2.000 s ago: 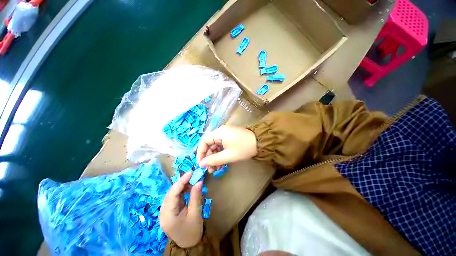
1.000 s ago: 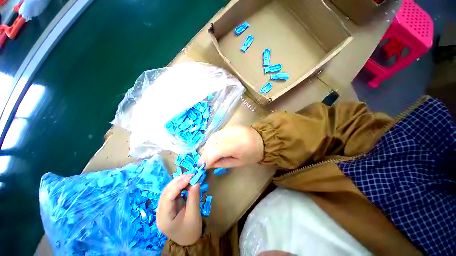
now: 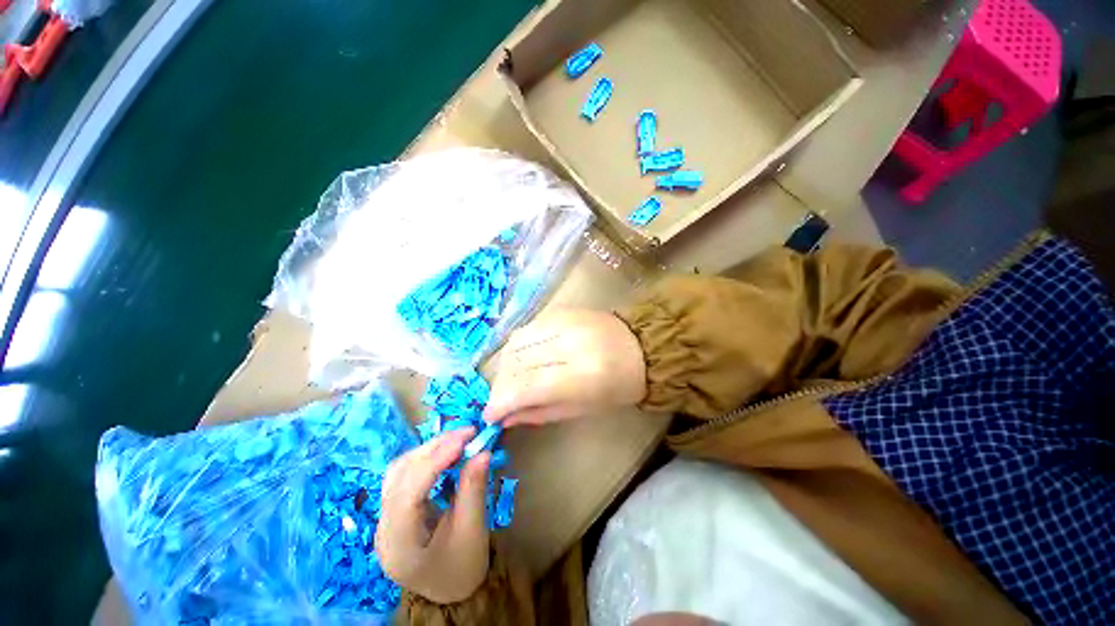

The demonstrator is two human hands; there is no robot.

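My left hand (image 3: 438,514) pinches a small blue plastic piece (image 3: 482,441) between thumb and fingertips. My right hand (image 3: 565,369) has its fingertips on the same piece, its back covering most of its fingers; whether it holds a second piece is hidden. Loose blue pieces (image 3: 459,394) lie just behind and under the fingertips. The clear poly bag (image 3: 379,251), open and with a blue heap inside, lies beyond my hands. The blue-filled poly bag (image 3: 232,508) lies left of my left hand. The open carton (image 3: 770,157) at the top holds several joined blue parts (image 3: 647,133).
A cardboard sheet (image 3: 587,477) lies under the bags and carton. The green conveyor belt (image 3: 306,98) runs along the left with a metal rail (image 3: 92,159). Orange-red housings (image 3: 37,51) are at the top left. A pink stool (image 3: 1009,61) stands at the upper right.
My right hand has turned from showing its curled fingers to showing its back, and its fingertips press close at the piece. My left hand has stayed nearly in place. An orange-red housing has shifted at the top left.
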